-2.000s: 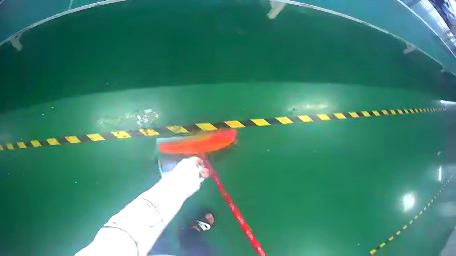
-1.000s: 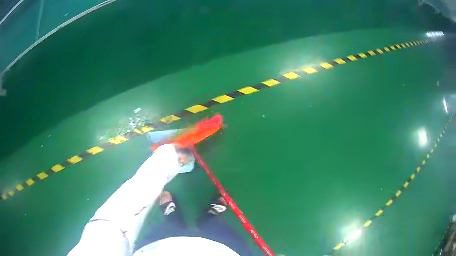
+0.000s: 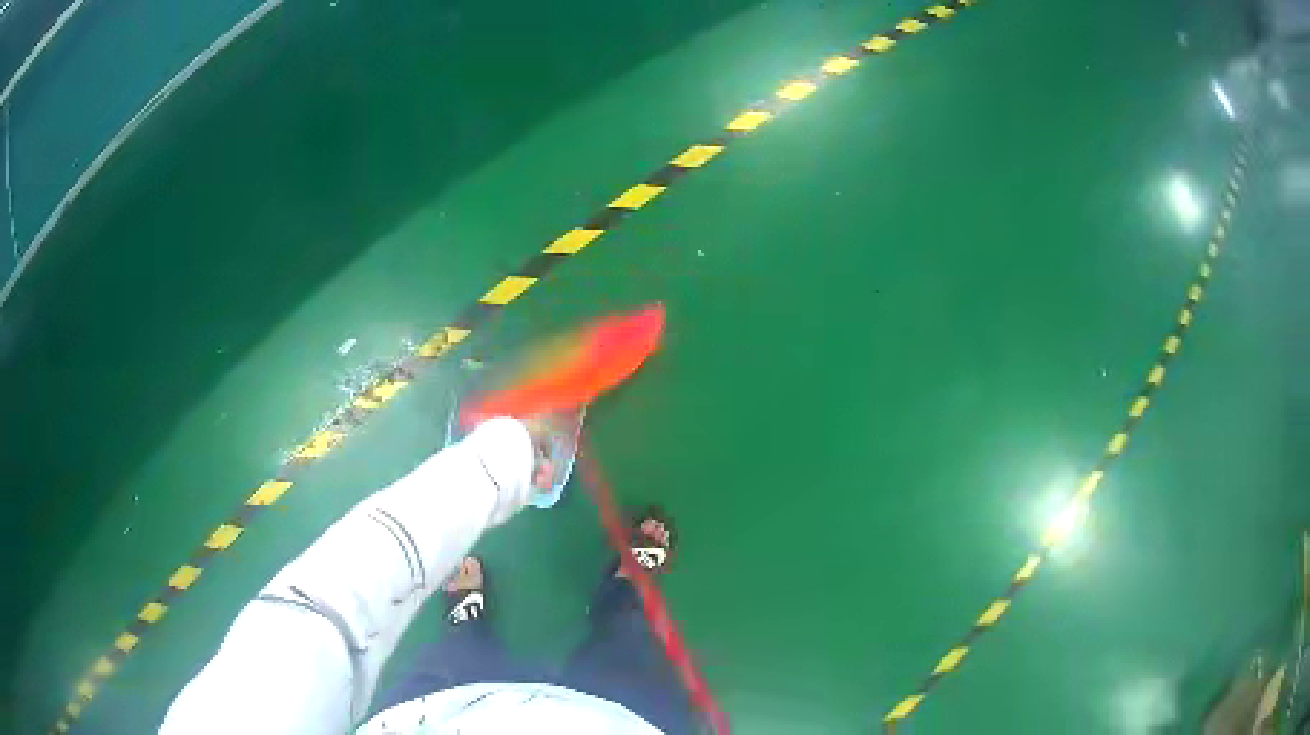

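The broom head (image 3: 582,363), orange-red and blurred, lies across the pale blue dustpan (image 3: 556,481) and covers much of it. The red broom handle (image 3: 655,610) runs down to the bottom edge. My left hand (image 3: 545,457) is bare, with a white sleeve, small and partly hidden; its fingers are curled over the dustpan, with the grip itself hidden. My right hand is not in view. Pale sweepings (image 3: 359,376) lie on the green floor by the striped tape (image 3: 510,290), left of the broom head.
My feet in dark sandals (image 3: 651,553) stand just behind the dustpan. A second striped line (image 3: 1106,481) curves down the right side. A teal surface with a pale edge (image 3: 122,86) is at the upper left. A brownish object (image 3: 1247,707) shows at the lower right corner.
The view has turned, so the striped line runs more steeply. The broom head stays over the dustpan, its right end tilted further up. Both feet now show, where only one did at first.
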